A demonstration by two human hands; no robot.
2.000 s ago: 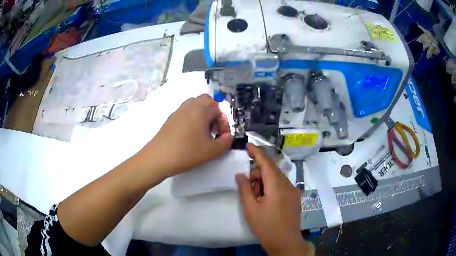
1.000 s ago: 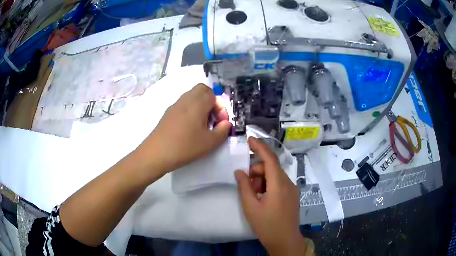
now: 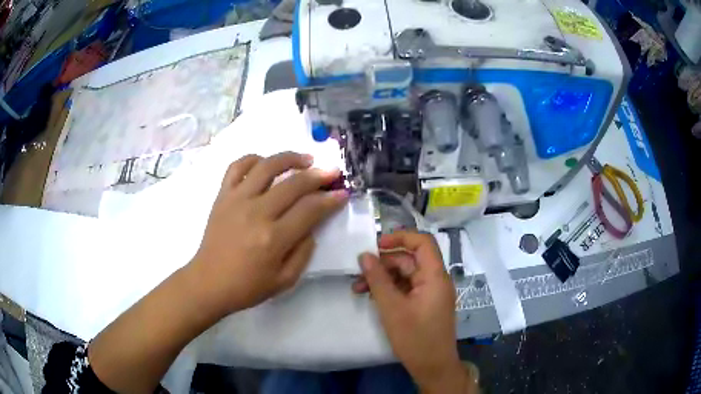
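The white fabric (image 3: 254, 338) lies across the table and hangs over its front edge, with one edge at the presser foot area (image 3: 357, 165). My left hand (image 3: 257, 223) lies palm down on the fabric, fingertips beside the needle area, pressing a small dark label (image 3: 338, 183), mostly hidden. My right hand (image 3: 407, 285) pinches the fabric's right edge between thumb and fingers, just in front of the machine. A thin pale thread runs near its fingers.
The overlock machine (image 3: 461, 100) stands at the back right. Scissors (image 3: 615, 200), a black label stack (image 3: 561, 259), a narrow white tape (image 3: 498, 288) and a ruler strip (image 3: 599, 271) are at right. A pattern sheet (image 3: 146, 123) lies at left.
My left hand has flattened and spread its fingers over the fabric. My right hand has moved down, away from the needle area, along the fabric's edge. The dark label is now nearly hidden at the foot.
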